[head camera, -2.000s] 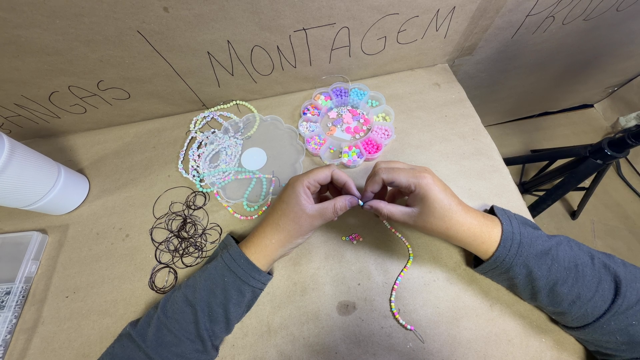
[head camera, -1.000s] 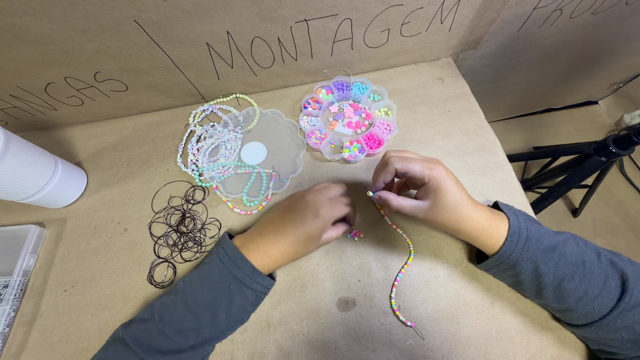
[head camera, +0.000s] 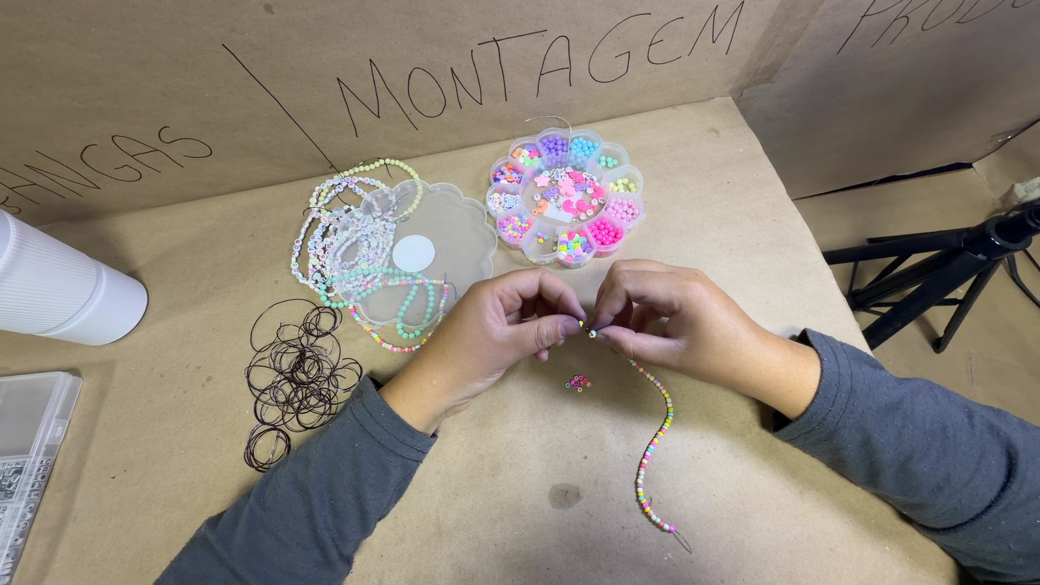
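My left hand (head camera: 520, 321) pinches a small yellowish bead between thumb and forefinger. Close against it, my right hand (head camera: 666, 317) grips the upper end of a beaded string, where a pale bead shows at the fingertips. The multicoloured beaded string (head camera: 656, 439) hangs from there and curves over the brown paper, ending in a bare loop of thread. A small pile of loose beads (head camera: 578, 383) lies below my hands. Beyond them stands a flower-shaped plastic bead box (head camera: 539, 244), its compartments holding beads and charms of several colours.
A clear scalloped lid (head camera: 463, 219) lies at the left, partly under finished bead strands (head camera: 317, 244). Nearer me is a tangle of dark cord (head camera: 296, 374). A white tumbler (head camera: 73, 284) and a clear plastic case (head camera: 61, 398) are at the far left; a black tripod (head camera: 959, 276) stands beyond the right edge.
A second ago my left hand was lower, over the loose beads; it is now back up against my right hand with a bead in its fingertips. My right hand has kept hold of the string.
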